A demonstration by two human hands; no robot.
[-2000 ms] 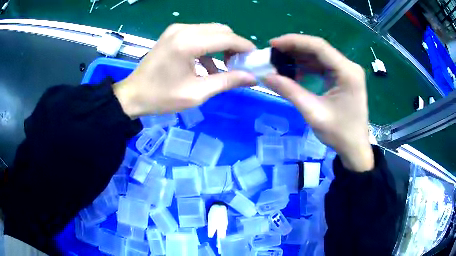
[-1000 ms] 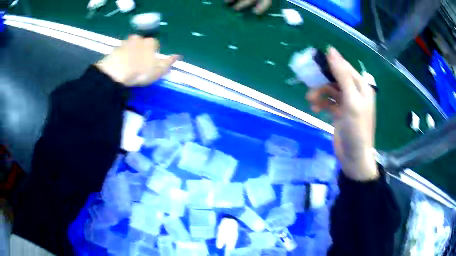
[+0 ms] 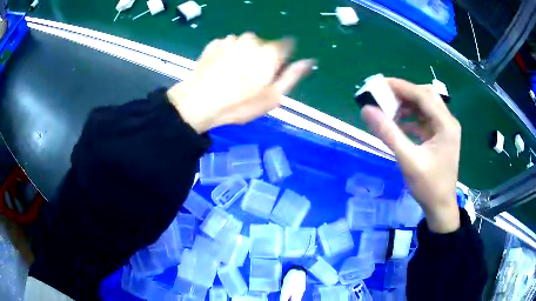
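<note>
My right hand [image 3: 426,138] holds a white-and-black unit [image 3: 379,97] between thumb and fingers above the conveyor belt, its black end facing down and left. My left hand [image 3: 238,82] is over the conveyor rail with fingers apart; its fingertips are blurred and nothing shows in it. The blue bin [image 3: 317,138] lies below both hands, full of clear covers [image 3: 265,240]. A white two-pronged piece [image 3: 293,284] and another white-and-black unit [image 3: 401,243] lie among the covers.
The green conveyor belt [image 3: 247,23] carries several scattered units, such as a unit [image 3: 347,16] at the top. The pale conveyor rail [image 3: 347,139] runs between bin and belt. A metal frame bar [image 3: 505,197] stands at right, above a clear plastic bag [image 3: 517,273].
My hands were together on a unit, then parted. My left hand went to a unit over the belt at left, then moved right without it. The unit in my right hand has turned.
</note>
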